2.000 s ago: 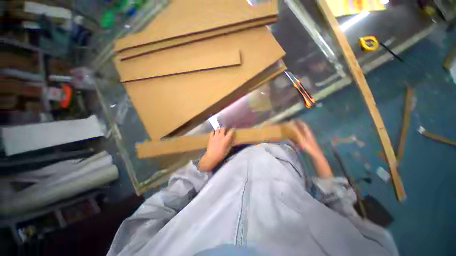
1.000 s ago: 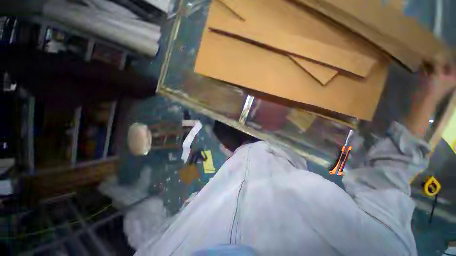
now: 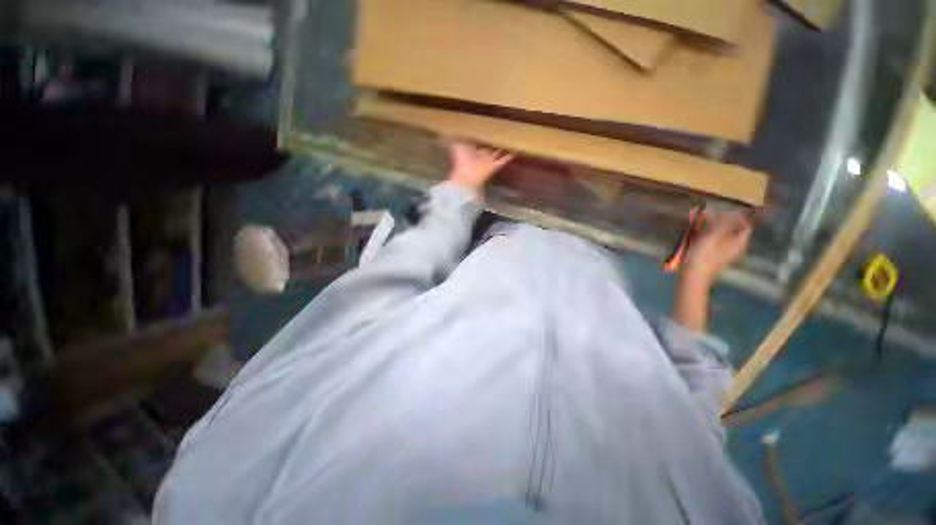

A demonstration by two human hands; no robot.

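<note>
A long narrow cardboard strip (image 3: 606, 153) lies along the near side of the large cardboard sheet (image 3: 554, 77). My left hand (image 3: 476, 164) is at the strip's near edge, left of its middle, with its fingertips partly hidden at the edge. My right hand (image 3: 720, 242) is blurred, just below the strip's right end; its grip is unclear. The orange and black utility knife (image 3: 683, 242) is directly left of my right hand, its tip close to the strip. I cannot tell if the right hand touches the knife or the strip.
The table's framed edge (image 3: 354, 156) runs in front of me. A wooden batten (image 3: 806, 297) slants past its right end. A yellow tape measure (image 3: 880, 276) is at right. A round stool (image 3: 261, 257) stands at left, and scrap strips (image 3: 777, 477) lie on the floor at lower right.
The view has turned. My right hand has come from the upper right to beside the knife. My left hand has come into view, and a strip now lies along the sheet's near side.
</note>
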